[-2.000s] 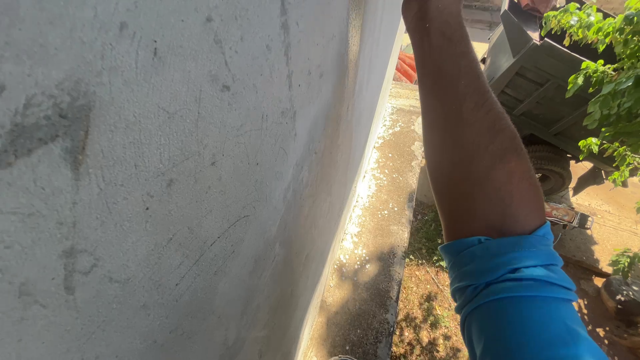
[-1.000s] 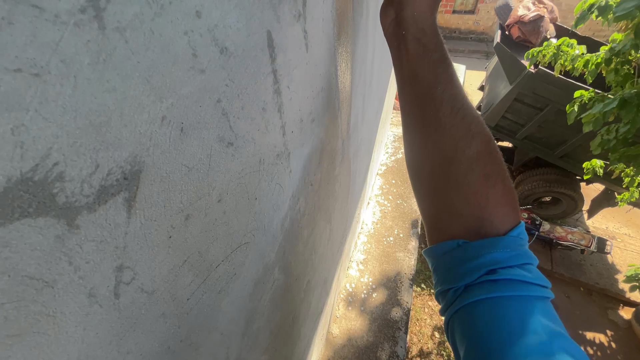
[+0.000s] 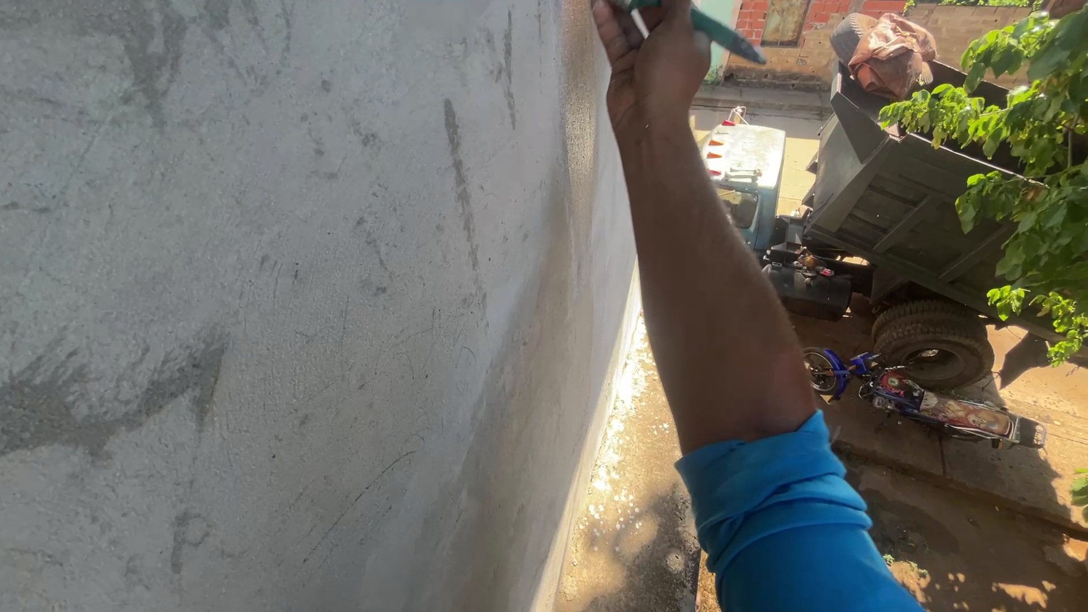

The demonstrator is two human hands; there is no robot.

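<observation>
My right hand (image 3: 654, 64) is raised at the top of the view, its fingers closed around a green handle (image 3: 727, 36) with a dark tip; the rest of the tool is cut off by the top edge. The hand is close to a tall pale plastered wall (image 3: 340, 255) that fills the left side and bears dark smudges and streaks. A rolled blue sleeve (image 3: 782, 501) covers the upper arm. My left hand is out of view.
Far below on the right are a dump truck (image 3: 918, 204) with a reddish cloth bundle (image 3: 892, 55) on it and a parked motorcycle (image 3: 943, 412). Leafy branches (image 3: 1020, 195) reach in at the right. A sunlit concrete strip (image 3: 625, 510) runs along the wall's foot.
My right hand and the green handle have come into view at the top, where earlier only the forearm and wrist showed. The view has shifted, showing more of the truck and the motorcycle.
</observation>
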